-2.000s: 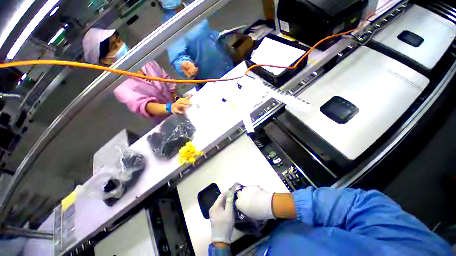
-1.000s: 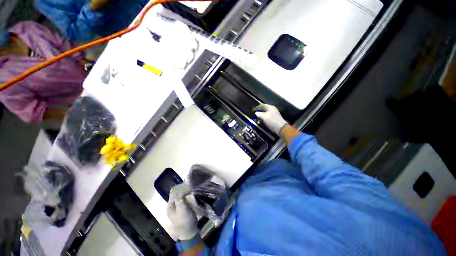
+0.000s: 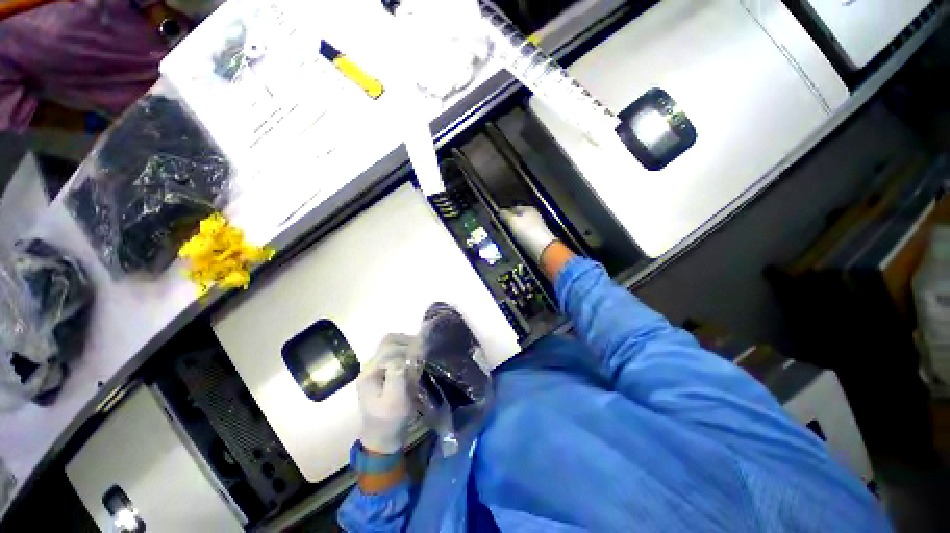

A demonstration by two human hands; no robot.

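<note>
A large white inverter unit (image 3: 385, 250) with a dark display window lies on the conveyor in front of me. My left hand (image 3: 385, 390), in a white glove, holds a clear plastic bag (image 3: 450, 364) of small black parts over the unit's near side. My right hand (image 3: 526, 231), also gloved, is at the dark connector panel (image 3: 490, 255) on the unit's right end. Its fingertips are curled over the panel's far part. I cannot tell whether they hold a small part.
Another white unit (image 3: 729, 146) lies to the right. One more (image 3: 146, 474) is at lower left. The white bench (image 3: 302, 135) carries yellow ties (image 3: 221, 255), a dark plastic bag (image 3: 156, 193), a crumpled bag (image 3: 47, 312) and a yellow knife (image 3: 354, 73). A person's pink sleeve (image 3: 83, 57) shows upper left.
My right hand has left the plastic bag and reached across to the connector panel, then moved slightly along it. My left hand keeps the bag. The view has tilted down.
</note>
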